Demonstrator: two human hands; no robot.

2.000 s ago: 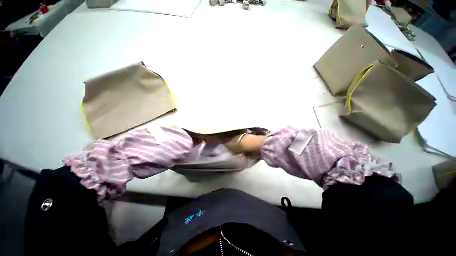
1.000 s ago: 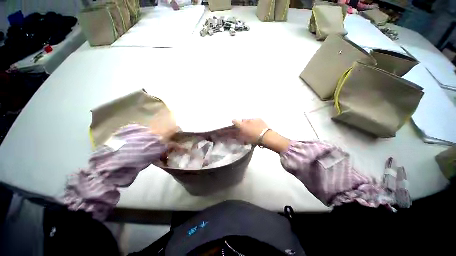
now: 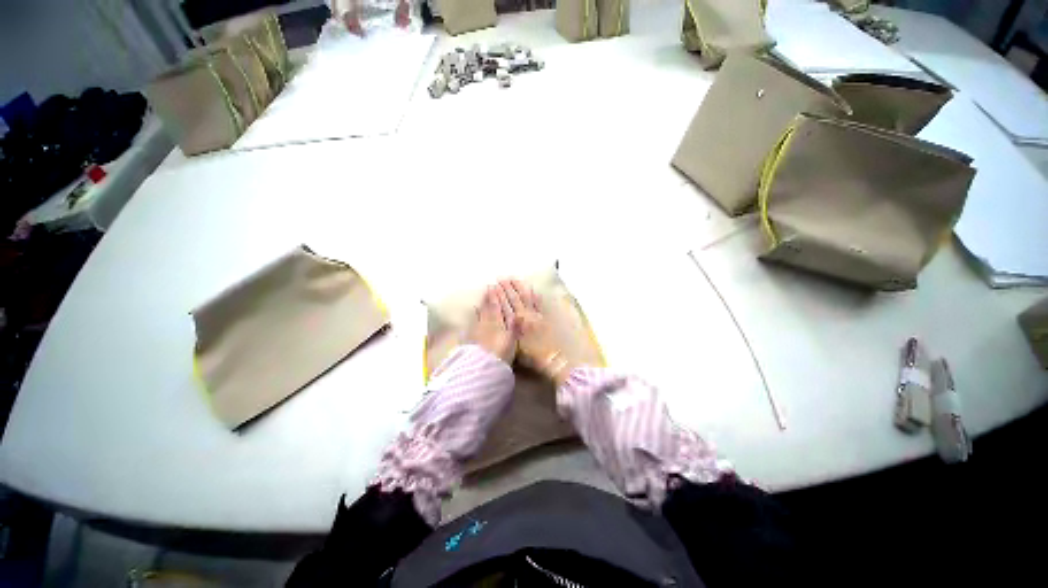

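Observation:
A taupe bag body [image 3: 523, 419] with yellow side piping lies on the white table right in front of me, its lower end near the table edge. My left hand [image 3: 495, 324] and my right hand [image 3: 531, 333] rest flat on top of it, side by side and touching, fingers pointing away from me. Neither hand grips anything. The bag mouth and its inside are hidden. Another taupe bag body [image 3: 290, 338] lies flat to the left, untouched.
Several taupe bags [image 3: 868, 204] stand or lean at the right. Rolled straps [image 3: 914, 385] lie at the right edge, a thin strip [image 3: 742, 333] left of them. Small wrapped pieces [image 3: 485, 69], waiting bags [image 3: 198, 106], white paper [image 3: 345, 98] and another person's hands [image 3: 379, 16] are at the far side.
The bag was held open by both hands, with white paper showing inside. It now lies down with its mouth out of sight, and both hands have come together on top.

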